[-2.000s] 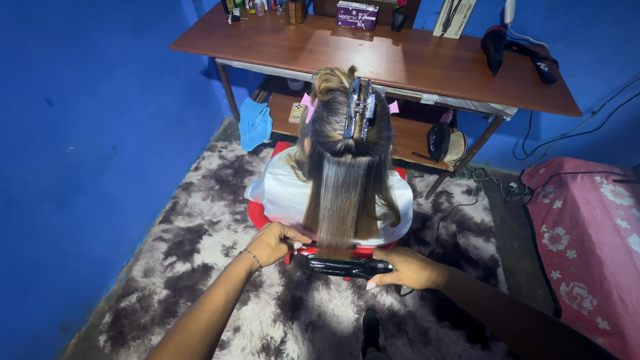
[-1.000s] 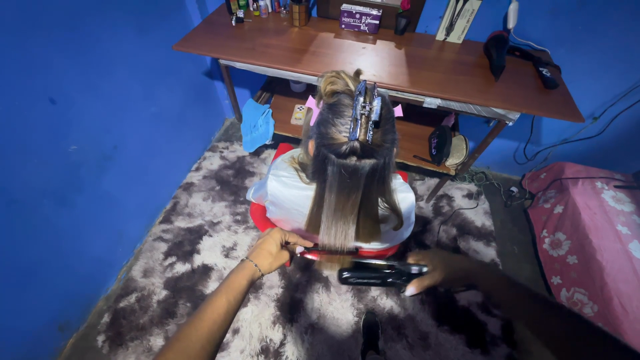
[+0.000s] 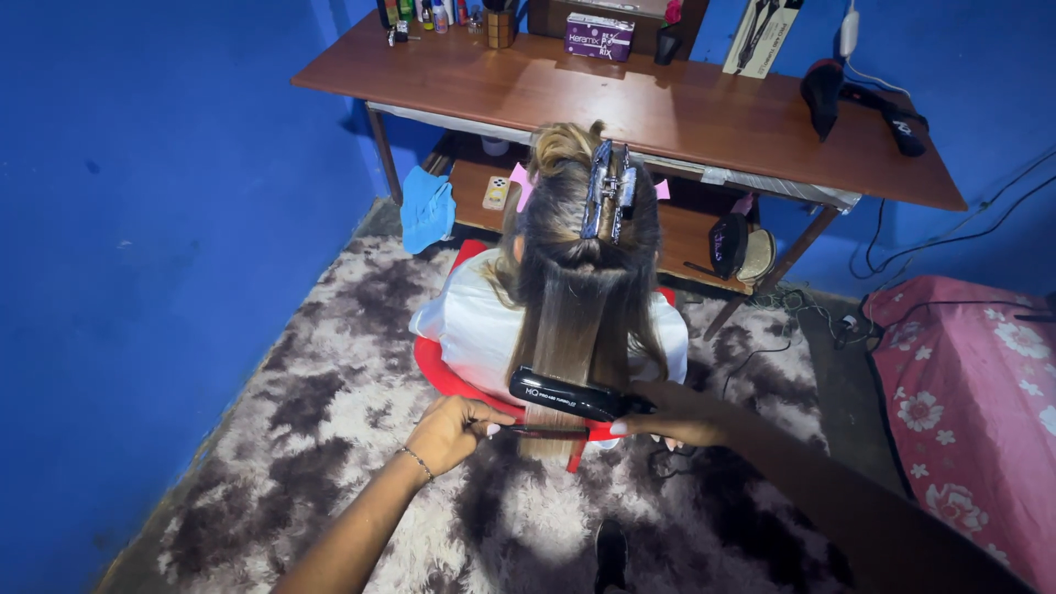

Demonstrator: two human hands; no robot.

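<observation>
A person sits facing away on a red chair (image 3: 437, 369), shoulders under a white cloth (image 3: 470, 330). A claw clip (image 3: 609, 191) holds the upper hair; pink clips (image 3: 522, 185) show at both sides. My right hand (image 3: 681, 417) grips a black hair straightener (image 3: 565, 394), which lies across the straight back section of hair (image 3: 569, 322). Just below it, my left hand (image 3: 454, 431) pinches the end of a thin dark comb (image 3: 544, 431) that crosses the same section near the hair ends. Whether the straightener's plates are fully closed is hidden.
Beyond the person stands a wooden table (image 3: 495, 78) with bottles, a purple box (image 3: 599, 37) and a hair dryer (image 3: 822, 95). A blue cloth (image 3: 426, 210) hangs from the lower shelf. Cords run along the floor at right, beside a pink floral cover (image 3: 949, 396). A shaggy rug (image 3: 330, 396) lies underfoot.
The straightener in my right hand was at the hair ends two seconds ago and off to their right one second ago. Now it is higher, across the section, above the comb.
</observation>
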